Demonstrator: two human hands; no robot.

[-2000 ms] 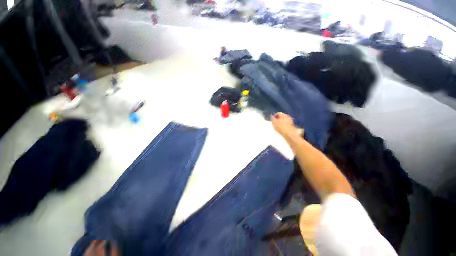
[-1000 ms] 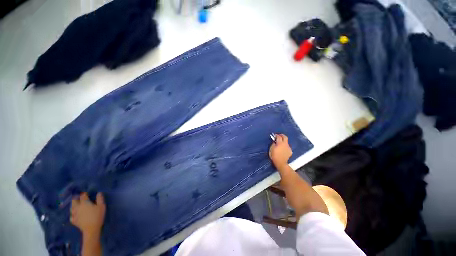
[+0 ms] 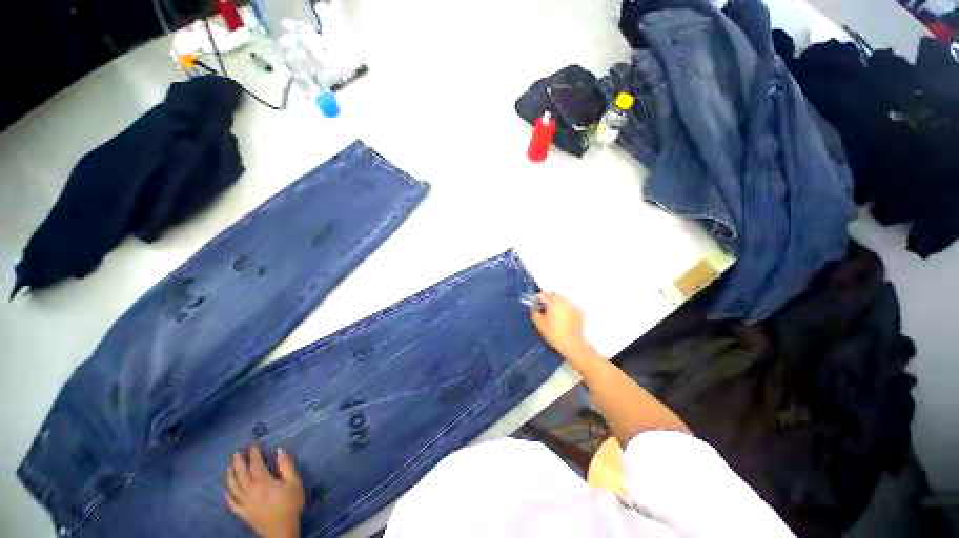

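Note:
Blue jeans (image 3: pixel 347 378) with small dark motifs lie spread on the white table, waistband at lower left, leg hems towards the upper right. My left hand (image 3: pixel 266 494) lies on the near leg's upper part with fingers apart, pressing on the cloth. My right hand (image 3: pixel 557 321) is at the near leg's hem, closed around a small metallic tool, likely thread snips (image 3: pixel 531 303), whose tip points left over the denim. Most of the tool is hidden in the hand.
A dark garment (image 3: pixel 142 173) lies at left. A red bottle (image 3: pixel 542 138), a yellow-capped bottle (image 3: pixel 613 121) and black cloth (image 3: pixel 573 95) stand beyond the hems. Denim (image 3: pixel 736 137) and dark garments (image 3: pixel 799 389) hang at the right edge. A stool (image 3: pixel 607 466) is below.
Since a second ago, my left hand has moved right from near the waist onto the near leg. My right hand has moved to the hem's end, still holding the tool. The view has shifted.

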